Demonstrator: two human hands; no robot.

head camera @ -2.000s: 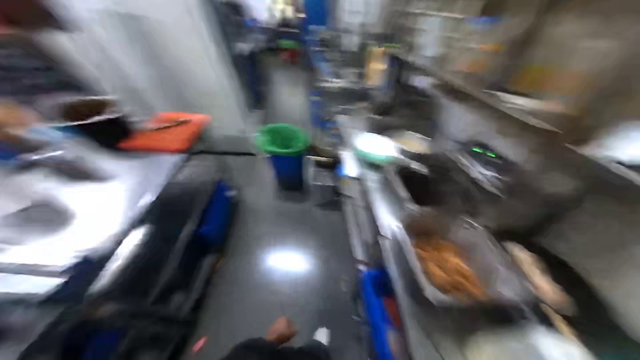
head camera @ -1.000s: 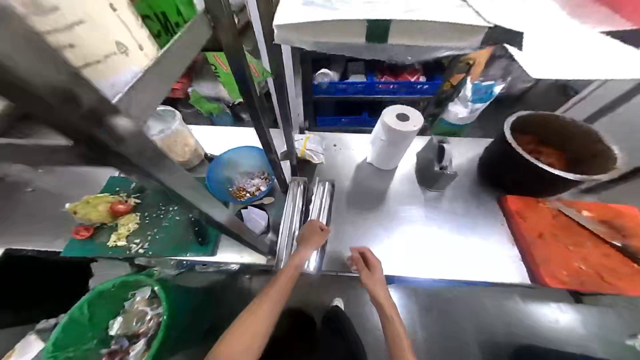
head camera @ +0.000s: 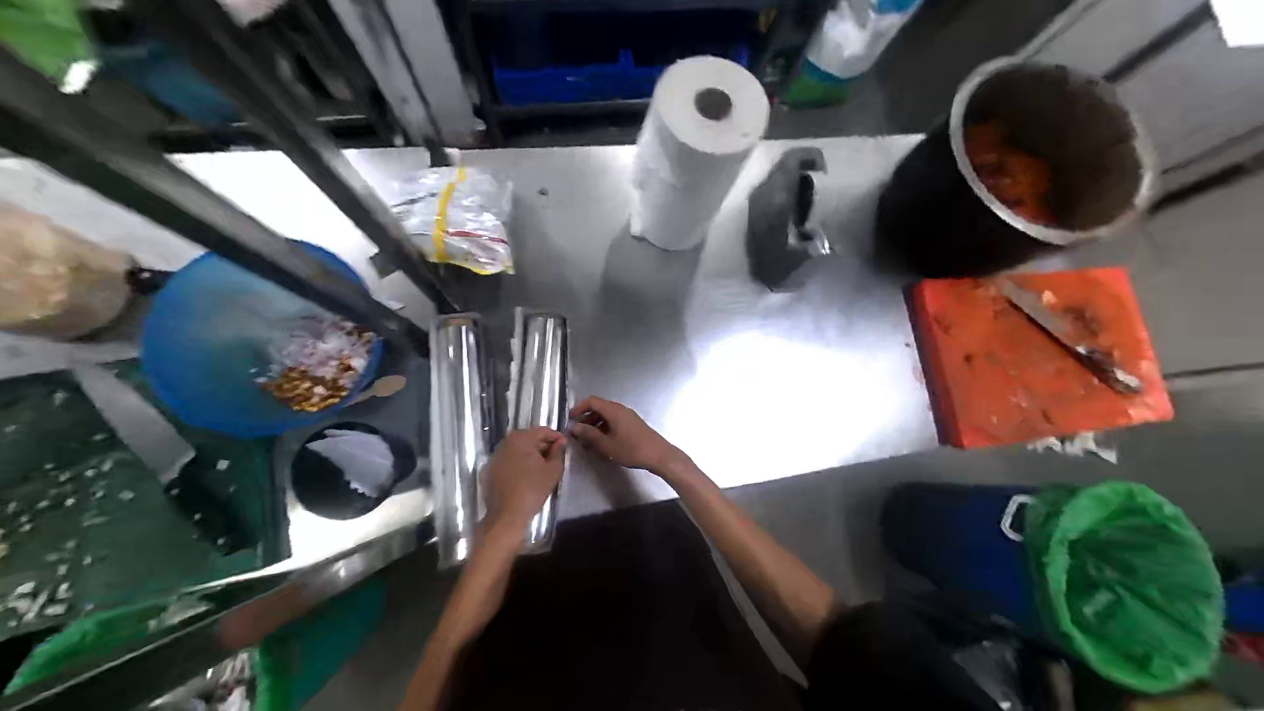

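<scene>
Two shiny rolls, apparently of foil or film, lie side by side on the steel counter: a left roll (head camera: 457,434) and a right roll (head camera: 543,370). On the near part of the right roll rests my left hand (head camera: 523,469), its thumb and fingertips close together. My right hand (head camera: 617,433) is at the right edge of the same roll, fingers bent, fingertips near its side. Whether either hand pinches a sheet edge is too small to tell. Behind them stand a white paper roll (head camera: 696,158) and a dark metal dispenser (head camera: 785,217).
Left are a blue bowl (head camera: 188,365) with chopped food, a green cutting board (head camera: 79,494) and slanting metal posts (head camera: 296,128). Right are a deep black pot (head camera: 918,217) and an orange board (head camera: 997,385) bearing a knife (head camera: 1057,331). A green-lined bin (head camera: 1126,583) stands below.
The view has swung from an aisle to this counter. Since one second ago, my right hand has moved left to the right roll's side, nearer my left hand.
</scene>
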